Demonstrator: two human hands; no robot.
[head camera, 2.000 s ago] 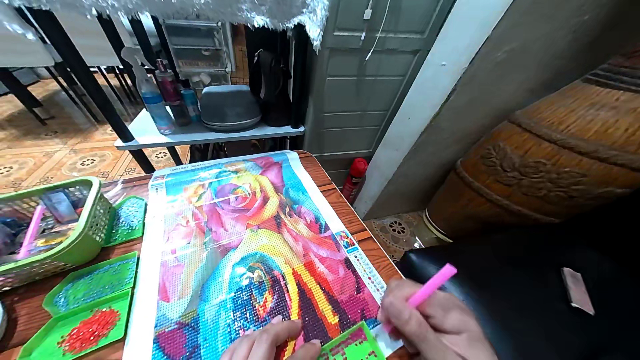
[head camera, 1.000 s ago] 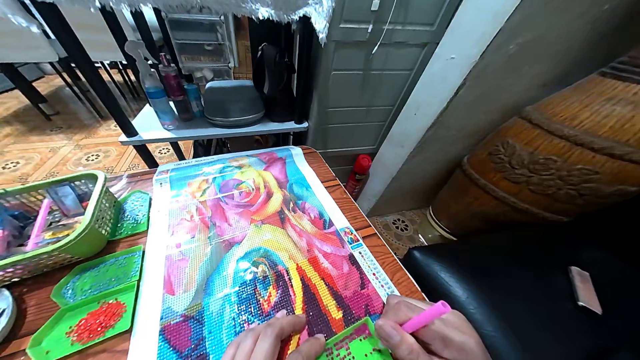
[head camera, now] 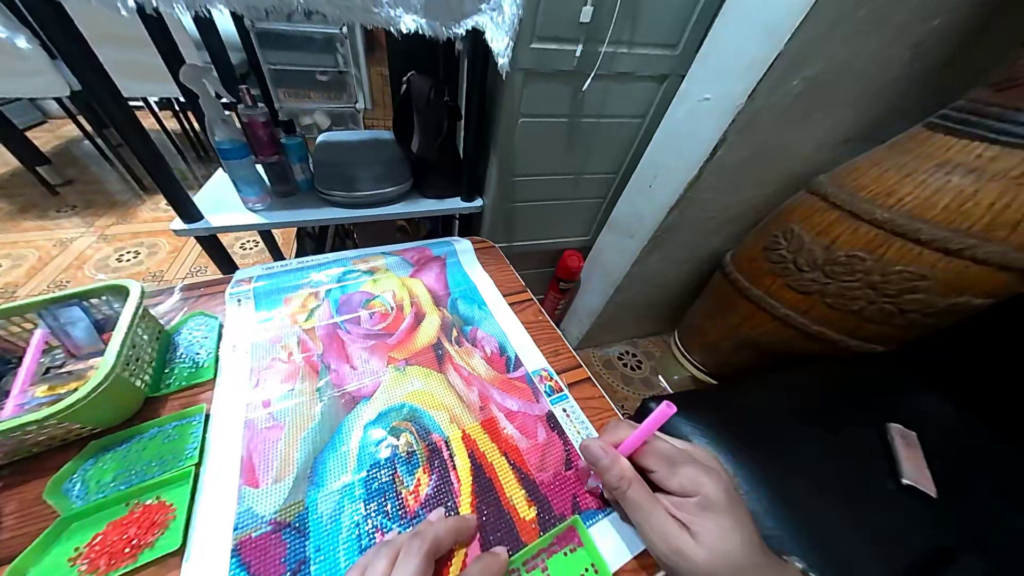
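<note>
A diamond painting canvas of colourful roses (head camera: 384, 376) lies on the wooden table. My right hand (head camera: 680, 496) grips a pink applicator pen (head camera: 646, 430), its tip down at the dark pink lower right part of the picture. At the bottom edge, my left hand (head camera: 436, 548) rests on the canvas, its fingers beside a green tray with dark pink drills (head camera: 564, 552); whether they hold the tray cannot be told. To the left stand a green tray of red drills (head camera: 124, 532), one of pale blue drills (head camera: 132, 460) and a smaller one (head camera: 188, 352).
A green plastic basket (head camera: 120, 376) with packets and a pink pen stands at the left. Behind the table, a shelf (head camera: 288, 214) bears bottles and a grey case (head camera: 362, 166). A red can (head camera: 564, 282) stands past the table's edge, and a black seat (head camera: 800, 448) is at the right.
My right hand with the pen has moved from the small green tray up onto the canvas's lower right part. My left hand stays near the tray.
</note>
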